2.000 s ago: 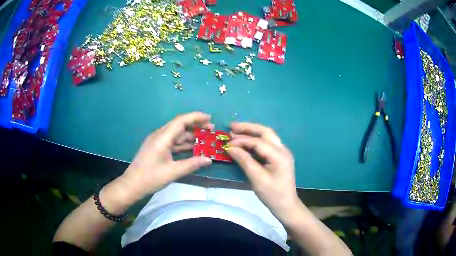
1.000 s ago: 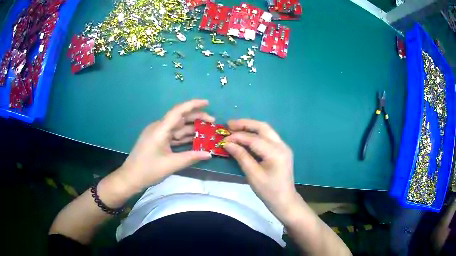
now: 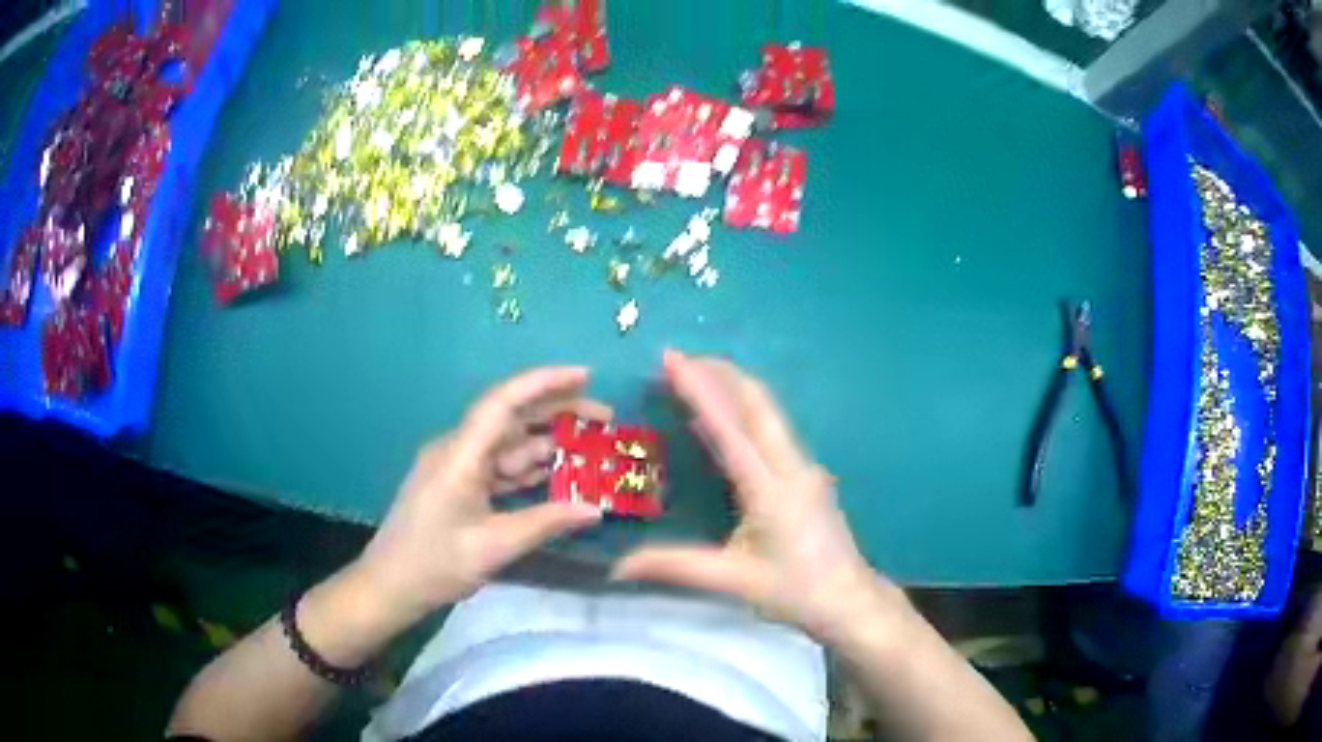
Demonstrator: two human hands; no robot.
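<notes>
A red circuit board (image 3: 592, 467) is held by its left side between the thumb and fingers of my left hand (image 3: 461, 500), close to the mat's near edge. Small gold parts (image 3: 635, 467) sit on the board's right half; the picture is too blurred to tell how they are seated. My right hand (image 3: 768, 500) is just right of the board, not touching it, its thumb and fingers spread and empty. A heap of gold and silver parts (image 3: 399, 145) lies at the upper left of the mat, with loose strays (image 3: 626, 315) nearer the board.
Several red boards (image 3: 679, 141) lie beyond the strays, and one (image 3: 242, 249) lies left of the heap. A blue tray (image 3: 134, 348) of boards is at left. A blue tray (image 3: 1169, 363) of small metal parts is at right, beside open black-handled pliers (image 3: 1070, 392).
My right hand has let go of the gold part on the board, moved off to the right and opened. My left hand still holds the board. The view has shifted, so things appear lower.
</notes>
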